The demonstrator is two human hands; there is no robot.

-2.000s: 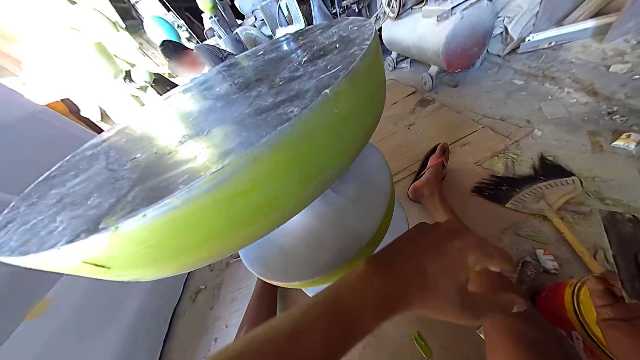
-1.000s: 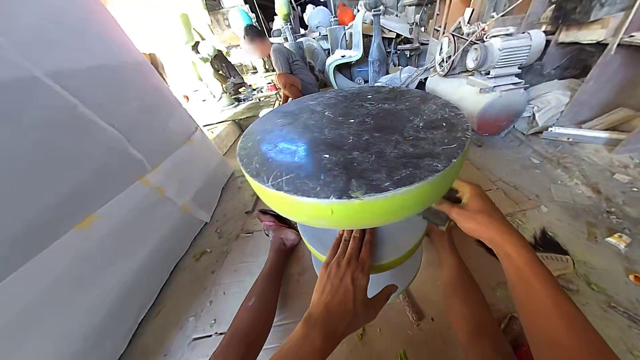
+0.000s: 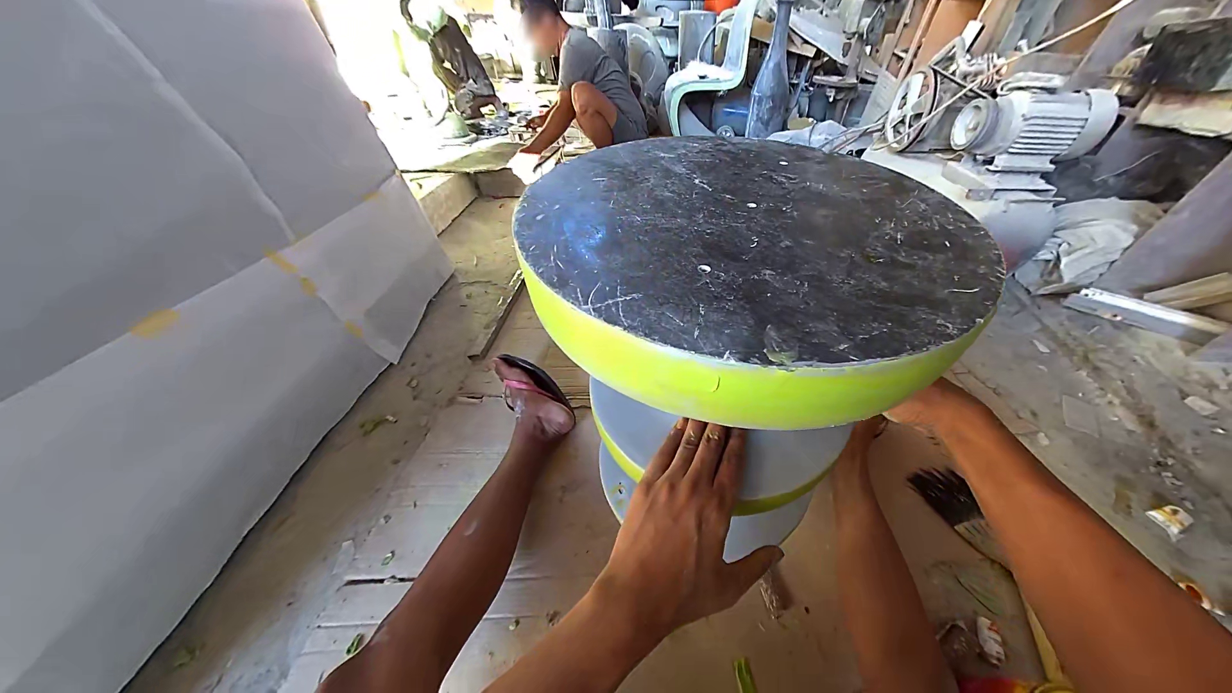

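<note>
A round tiered piece (image 3: pixel 760 250) stands between my legs, its dark scratched disc uppermost with a yellow-green rim. Beneath the disc are grey rounded tiers (image 3: pixel 789 457) with a thin yellow-green band. My left hand (image 3: pixel 688 520) lies against the upper grey tier just under the rim, fingers together and pointing up, thumb apart, gripping nothing. My right hand (image 3: pixel 929 404) is at the right underside of the rim; its fingers are hidden behind the piece, so whether it holds anything cannot be seen.
Flattened cardboard (image 3: pixel 462 549) covers the floor under my feet. A large paper-covered form (image 3: pixel 192 318) rises at left. A brush with dark bristles (image 3: pixel 953 500) lies at right. Behind stand a motor on a compressor tank (image 3: pixel 1039 125) and clutter. A co-worker (image 3: pixel 597 87) squats at the back.
Two seconds ago the piece was tilted and my right hand was low by a red and yellow container. Now its top is more level, with my hands at its underside. The view has shifted too.
</note>
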